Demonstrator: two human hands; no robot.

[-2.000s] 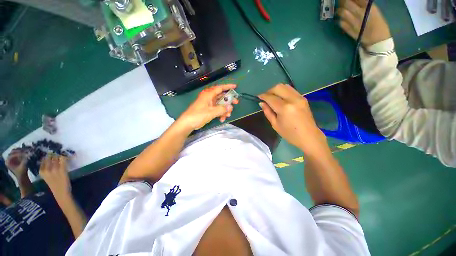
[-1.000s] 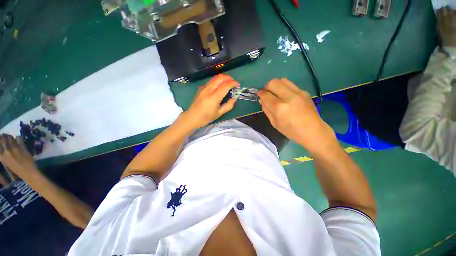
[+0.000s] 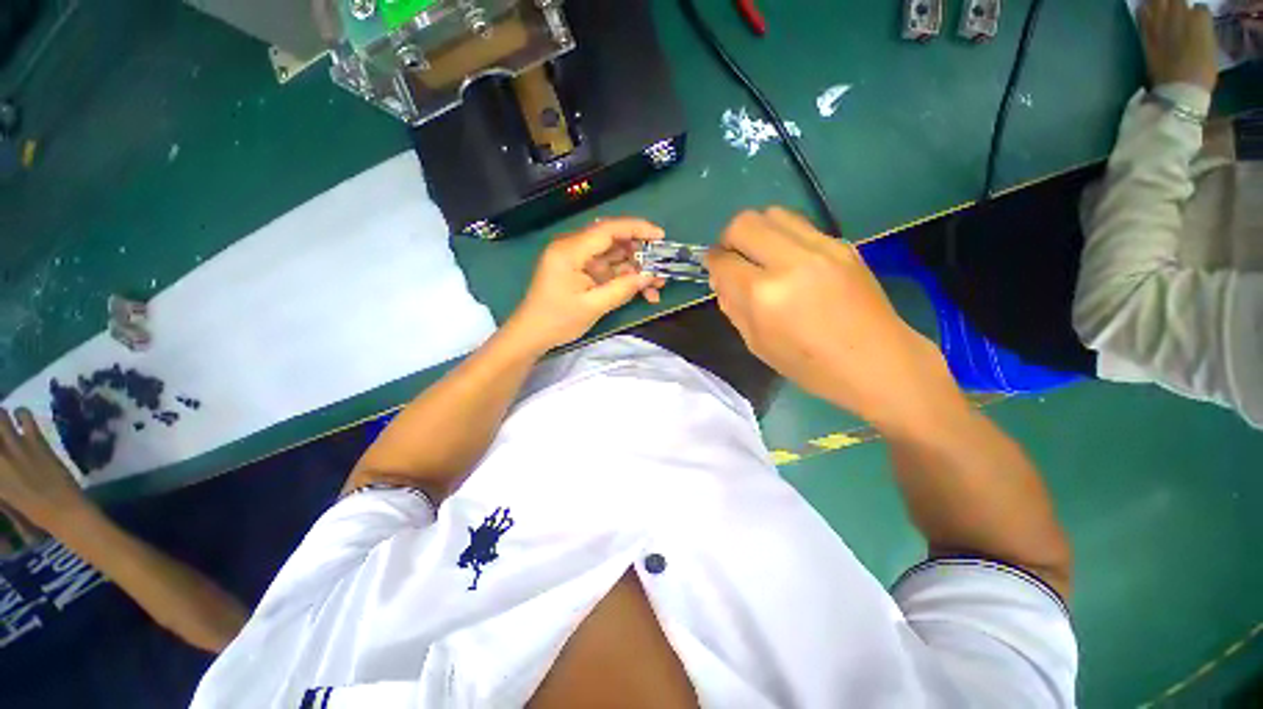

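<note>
A small silver metal-cased module (image 3: pixel 673 261) is held in the air in front of my chest, just off the bench's front edge. My left hand (image 3: pixel 589 281) grips its left end between thumb and fingers. My right hand (image 3: pixel 787 288) is closed at its right end, fingers pinched; whether it also holds a slim tool is hidden by the fingers. The black fixture base (image 3: pixel 554 173) with a small red lit indicator stands beyond my hands, its brass nest (image 3: pixel 543 114) bare under the clear pressure head (image 3: pixel 464 63).
A white sheet (image 3: pixel 319 298) lies left, bearing small black parts (image 3: pixel 104 409) and modules (image 3: pixel 129 321). A black cable (image 3: pixel 769 118) crosses the bench beside white scraps (image 3: pixel 751 132). Two modules (image 3: pixel 921 17) lie at back right. Neighbours' arms show left (image 3: pixel 139 554) and right (image 3: pixel 1157 263).
The module has turned from tilted to lengthwise between my hands, and the dark slim tool seen earlier no longer shows clearly. The right neighbour's arm has moved away right. The camera view has shifted slightly.
</note>
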